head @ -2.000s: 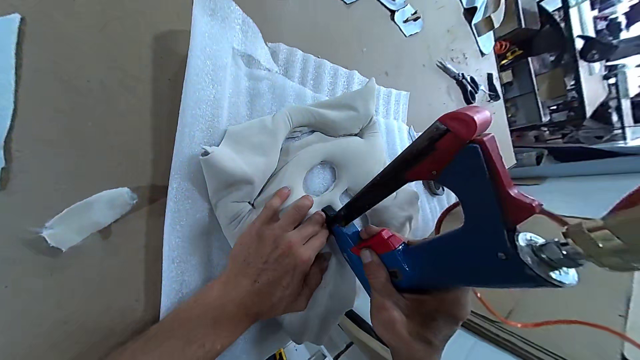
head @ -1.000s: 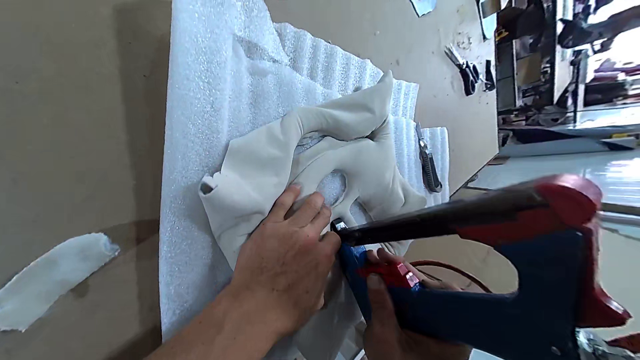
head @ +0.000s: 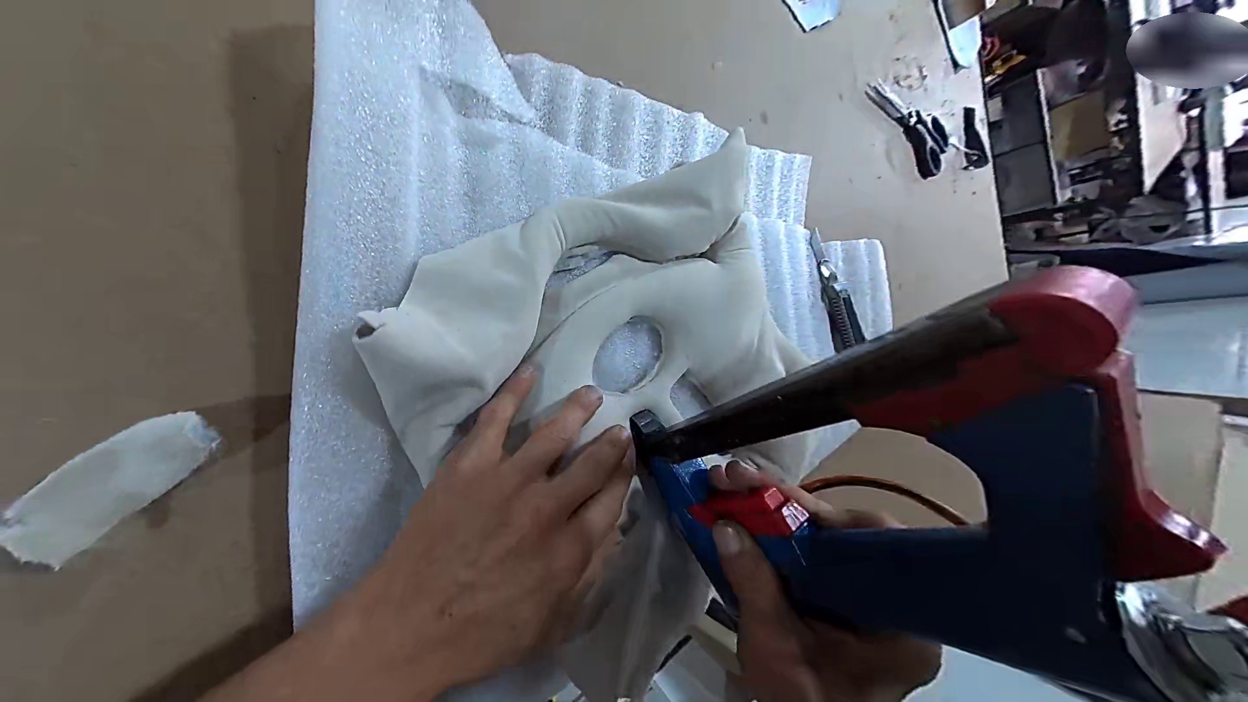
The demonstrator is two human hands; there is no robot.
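Observation:
A pale, fabric-covered piece (head: 673, 302) with round and oval openings lies on white foam sheeting. Loose folds of its covering stand up around it. My left hand (head: 526, 536) presses on its lower left part, fingers spread, fingertips close to the tool's nose. In my right hand (head: 809, 604) is a blue and red pneumatic stapler (head: 897, 575), its nose against the piece just below the openings. The stapler's long dark magazine (head: 829, 390) points up to the right. The part of the piece under my left hand and the stapler is hidden.
White foam sheeting (head: 370, 195) covers part of the brown table (head: 127, 292). A utility knife (head: 837, 297) lies on the foam to the right, scissors (head: 916, 136) farther back. A fabric scrap (head: 107, 487) lies at left. An orange hose (head: 887, 486) runs behind the stapler. Shelves (head: 1024, 156) stand beyond the table.
The stapler has swung so that its rear sits lower and farther right, and its magazine lies flatter than two seconds ago. My left hand stays on the piece. The view has shifted somewhat.

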